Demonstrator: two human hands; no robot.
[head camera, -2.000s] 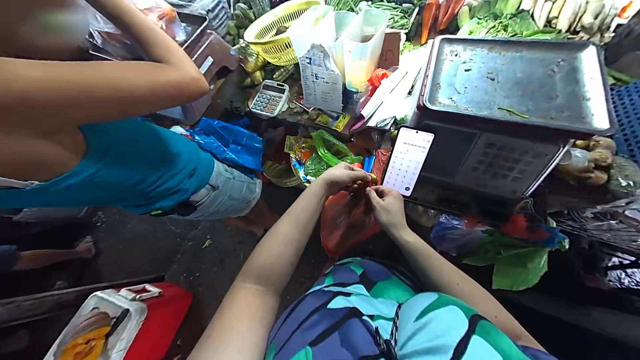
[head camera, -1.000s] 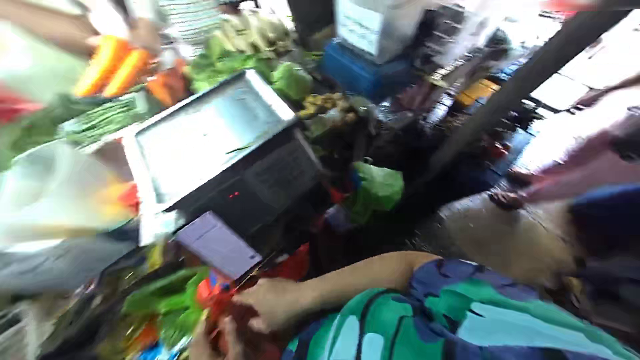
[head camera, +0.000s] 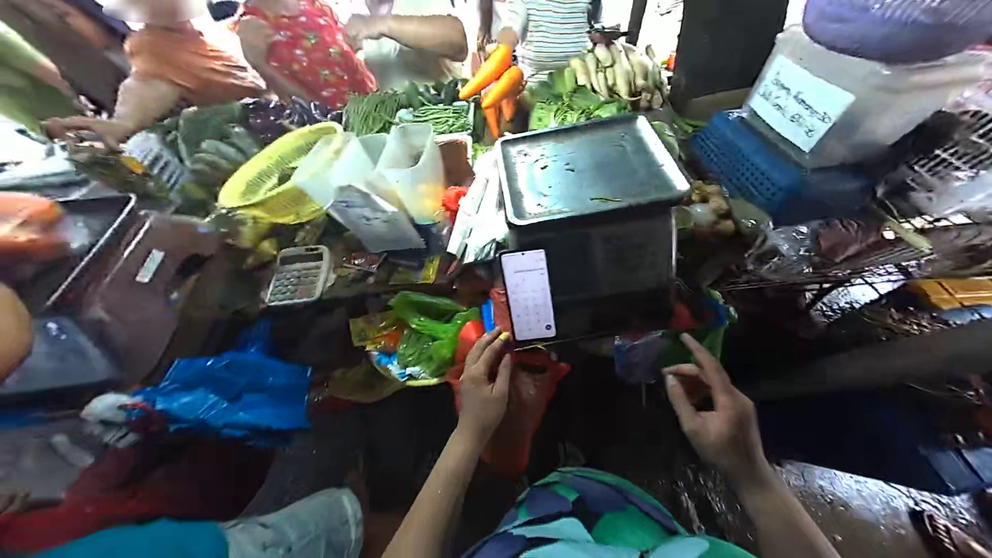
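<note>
My left hand (head camera: 487, 380) is at the top of a red plastic bag (head camera: 519, 418) that hangs below the counter, with a small yellow thing at its fingertips. My right hand (head camera: 717, 411) is apart from it to the right, fingers spread, holding nothing. A smartphone with a calculator on its screen (head camera: 529, 294) leans against the front of a weighing scale, just above my left hand. The scale's metal tray (head camera: 589, 167) holds a thin green scrap. Green and red plastic bags (head camera: 434, 333) lie left of my left hand.
A desk calculator (head camera: 297, 275), a yellow plastic basket (head camera: 279, 174) and clear plastic containers (head camera: 411, 170) stand left of the scale. Carrots (head camera: 492, 81), white radishes (head camera: 616, 74) and greens lie behind it. A blue crate (head camera: 744, 163) is at right. Several people stand beyond the stall.
My hands were together at the red bag; now my right hand is away from it to the right with its fingers spread. The view has swung right and back.
</note>
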